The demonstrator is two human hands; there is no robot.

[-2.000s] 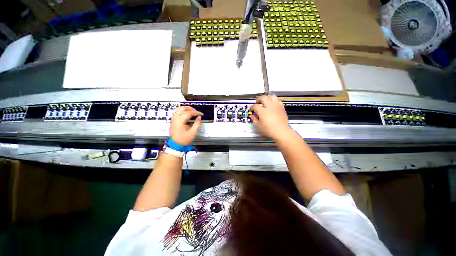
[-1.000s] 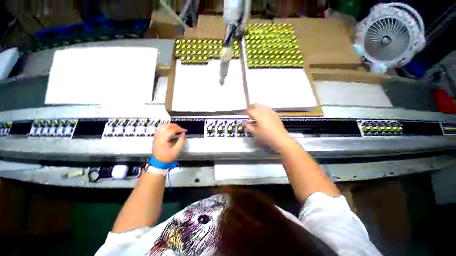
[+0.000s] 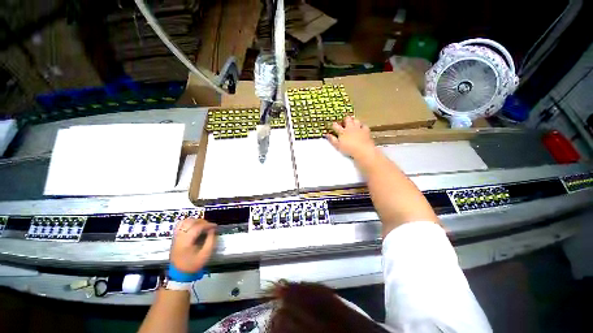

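My right hand [image 3: 352, 138] reaches over the right foam tray [image 3: 325, 159], its fingertips at the front edge of the rows of yellow-topped black blocks [image 3: 318, 107]. Whether it grips a block is hidden. My left hand [image 3: 193, 244], with a blue wrist strap, is over the conveyor's front rail [image 3: 292, 239] at the right end of a white PCB panel [image 3: 146, 225]. Its fingers are curled and I cannot tell if they hold anything. Another PCB panel [image 3: 289, 215] with a row of dark blocks lies in the channel between my hands.
The silver-wrapped dispensing gun [image 3: 265, 88] hangs over the left foam tray [image 3: 244, 169]. A blank white foam sheet [image 3: 116, 159] lies at left. A fan [image 3: 465, 88] and red bin [image 3: 560, 147] stand at right. A PCB panel [image 3: 480, 199] lies further right. A white device [image 3: 132, 283] is on the lower ledge.
My right hand has moved from the middle panel up to the block rows on the right tray. My left hand stays near the rail. The camera view has tilted up.
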